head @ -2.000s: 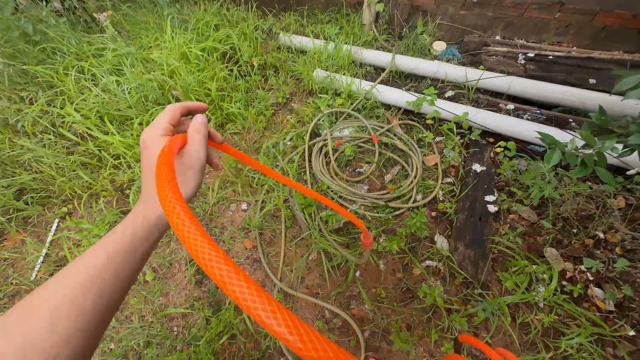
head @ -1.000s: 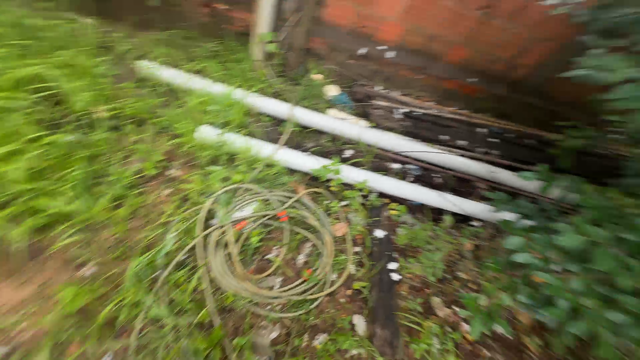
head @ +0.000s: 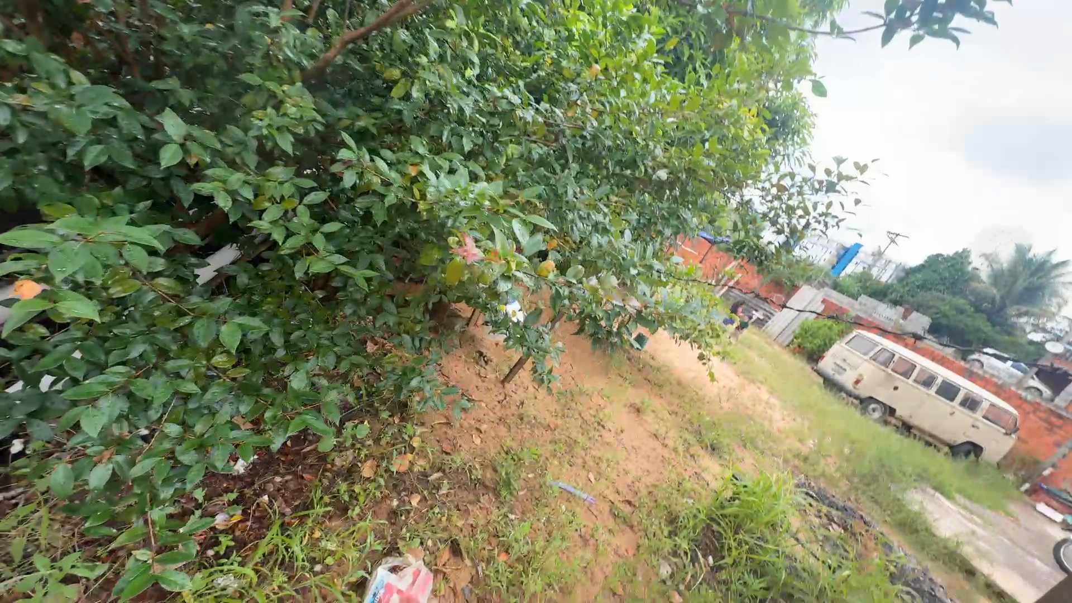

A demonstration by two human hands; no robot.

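Neither my left hand nor my right hand shows in the head view now, so what they hold is hidden. A leafy bush (head: 335, 218) with glossy green leaves fills the left and middle. A pink flower (head: 467, 249) is among its leaves. Under and beyond it lies bare sandy soil (head: 603, 419), with a small bluish strip (head: 574, 492) lying on it. A crumpled plastic bag or wrapper (head: 400, 581), white and red, is at the bottom edge.
A beige van (head: 921, 389) stands on the right beside a red brick wall (head: 1047, 431). Tall grass (head: 745, 519) and dark rubble (head: 871, 536) border a concrete strip (head: 980, 536). Branches of the bush hang low over the soil.
The view has swung far away from the coiled hose and white pipes. My left hand, which held an orange hose two seconds ago, is out of view.
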